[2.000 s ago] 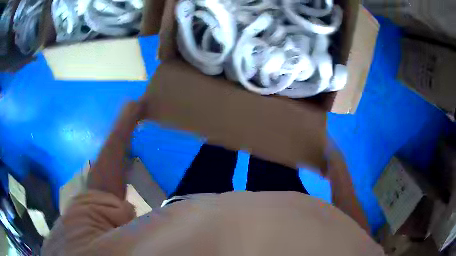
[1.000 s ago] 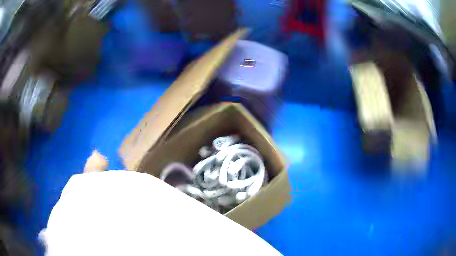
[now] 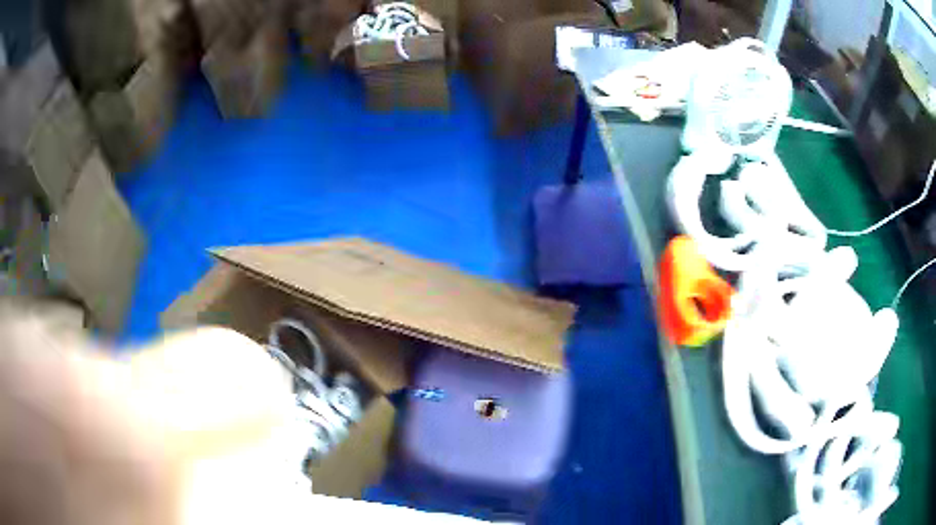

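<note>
An open brown carton (image 3: 354, 467) stands on the blue floor at the lower left, with white neck fans (image 3: 326, 410) inside and a large flap lifted across its far side. A pale, overexposed blur, perhaps an arm or sleeve, covers the lower left and hides part of the carton. Neither hand can be made out. More white neck fans (image 3: 759, 379) lie heaped along the dark worktop (image 3: 641, 195) at the right.
An orange tape dispenser (image 3: 693, 292) and a small fan (image 3: 741, 108) are on the worktop. A purple stool (image 3: 493, 441) stands beside the carton, another purple block (image 3: 583, 236) under the bench. A filled carton (image 3: 405, 82) is at the back; more cartons (image 3: 87, 226) line the left.
The view has swung from the cartons to the worktop. The carton with the raised flap now shows further left and lower. The hands seen earlier gripping a carton flap are no longer distinguishable.
</note>
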